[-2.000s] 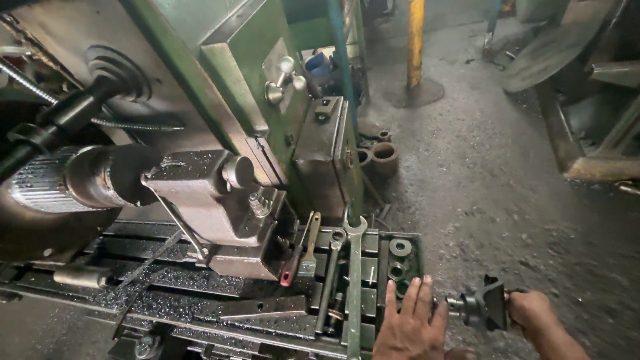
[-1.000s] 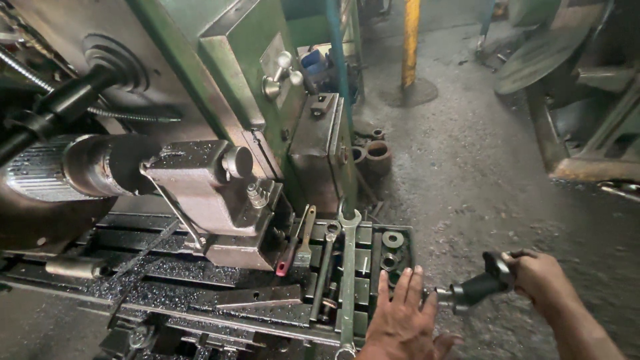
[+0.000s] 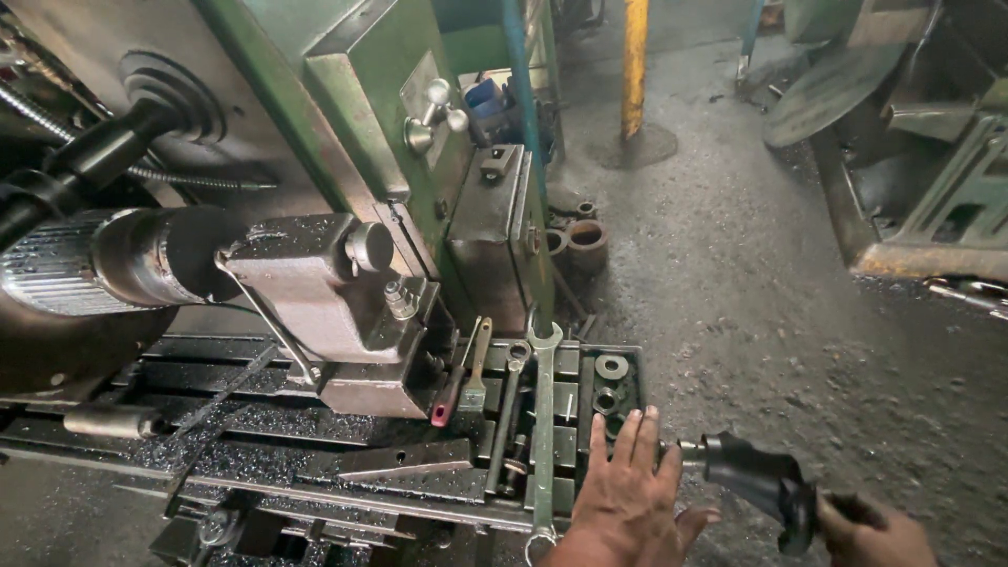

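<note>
My left hand point(image 3: 630, 488) lies flat, fingers spread, on the right end of the milling machine's slotted table point(image 3: 488, 496), beside nuts and washers point(image 3: 612, 367) in the end tray. At the lower right, my right hand point(image 3: 874, 528) has its fingers closed around the handle of a black crank point(image 3: 748, 465) on the table's end shaft. Left of my left hand lie a long combination wrench point(image 3: 544, 425), a smaller wrench point(image 3: 508, 417), a brush point(image 3: 475, 386) and a red-handled tool point(image 3: 446, 402). The tailstock point(image 3: 315, 291) supports a toothed cylindrical workpiece point(image 3: 47, 264).
Metal chips cover much of the table. A tapered steel bar point(image 3: 409, 459) lies near its front edge. Behind stand a green machine column point(image 3: 370, 94) with a knobbed lever point(image 3: 429, 118), pipe rings point(image 3: 587, 244) on the floor and a yellow post point(image 3: 634, 71).
The crank has turned, and my right hand has moved round with it, first up and then down. My left hand has stayed at the table's end.
</note>
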